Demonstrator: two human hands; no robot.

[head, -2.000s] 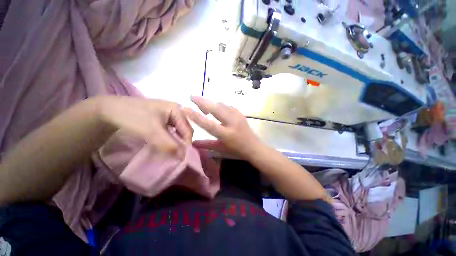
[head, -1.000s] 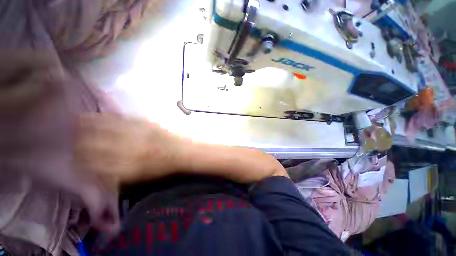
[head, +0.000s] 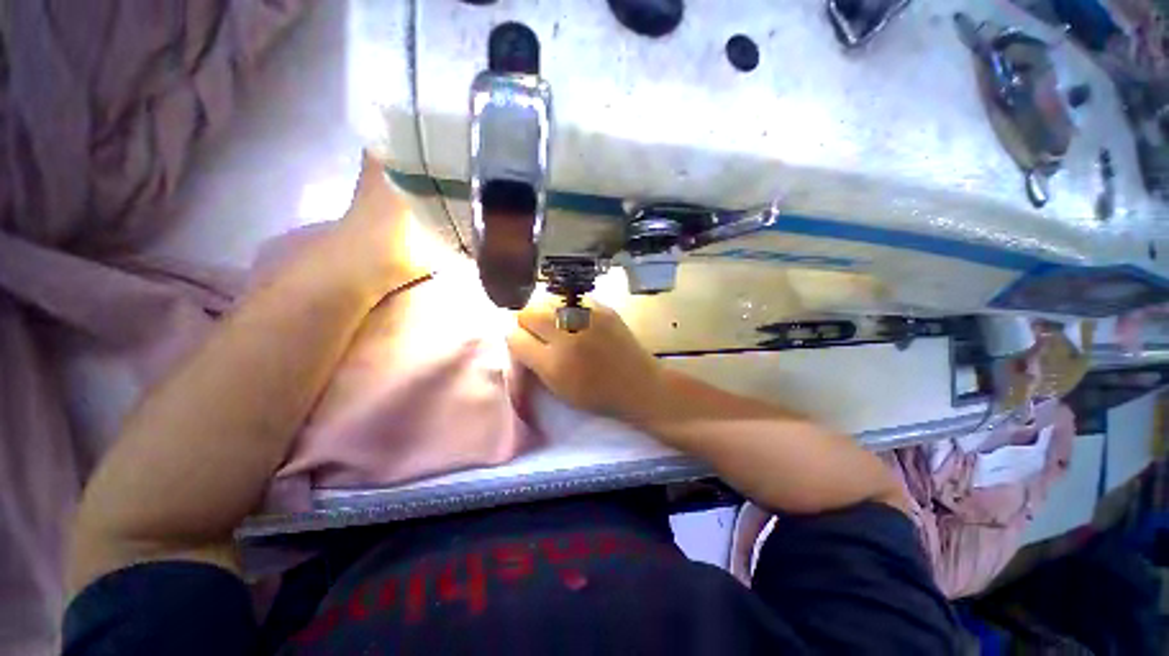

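Note:
A dusty-pink garment piece (head: 417,417) lies on the white machine bed, its near part close to the table's front edge. My left hand (head: 397,250) is on the cloth left of the needle area, its fingers washed out by the lamp glare. My right hand (head: 583,359) is at the cloth's right edge, just below the machine head, its fingertips partly hidden behind the metal parts. The white sewing machine (head: 795,154) with a blue stripe stands over the work. Its needle and presser foot are hidden by the head and glare. Whether either hand grips the cloth is not clear.
A large heap of pink cloth (head: 90,128) lies at the left. A smaller pink pile (head: 994,513) with white parts is below the table edge at the right. The table's front edge (head: 615,477) runs across before my lap. A control panel (head: 1083,290) is at the machine's right end.
The view has moved in closer over the machine head. Both hands have come from the left, near my lap, to the needle area, and a pink piece now lies on the bed there.

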